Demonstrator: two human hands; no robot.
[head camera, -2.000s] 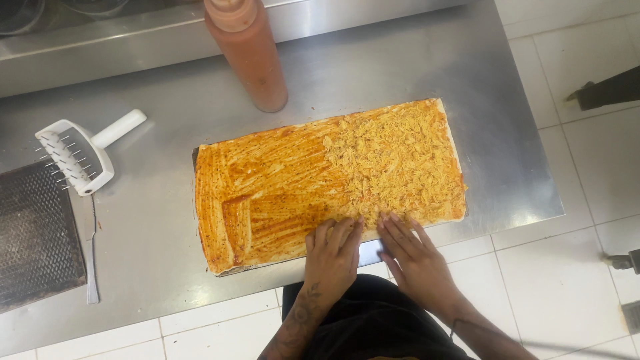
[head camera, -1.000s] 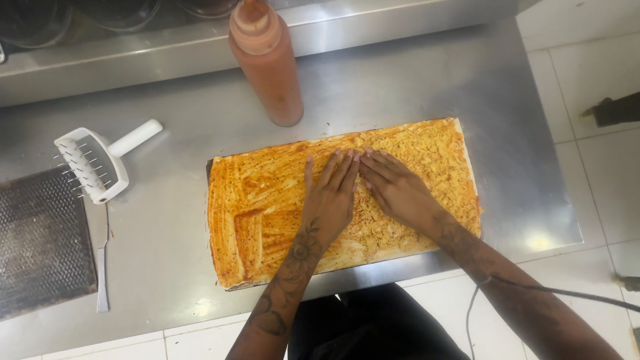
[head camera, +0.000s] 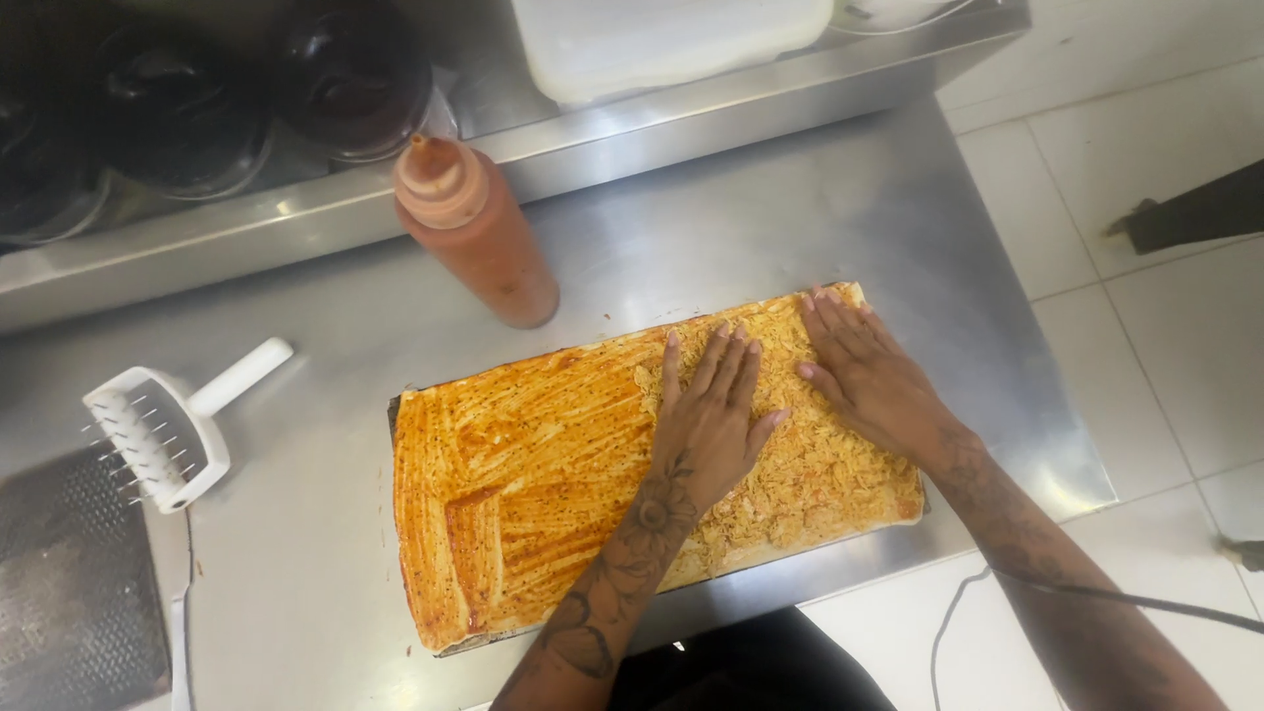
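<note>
A rectangular sheet of dough (head camera: 533, 484) coated in orange-red sauce lies on the steel counter. Shredded filling (head camera: 800, 484), probably chicken, covers its right half. My left hand (head camera: 711, 415) rests flat on the filling near the middle of the sheet, fingers apart. Toward the far right corner, my right hand (head camera: 869, 375) lies palm down on the filling, its fingertips by the far edge. Neither hand grasps anything. Behind the sheet stands a squeeze bottle of orange sauce (head camera: 484, 237).
At the left lie a white spiked dough docker (head camera: 153, 439), a metal spatula or knife (head camera: 180, 632) and a dark perforated tray (head camera: 74, 583). Dark lidded containers (head camera: 178, 109) and a white tub (head camera: 681, 44) stand on the raised steel ledge (head camera: 632, 148). A cable (head camera: 1116, 592) crosses my right forearm.
From the near edge, both hands moved onto the middle of the sheet, close together. Since then they have parted, my right hand moving to the far right corner.
</note>
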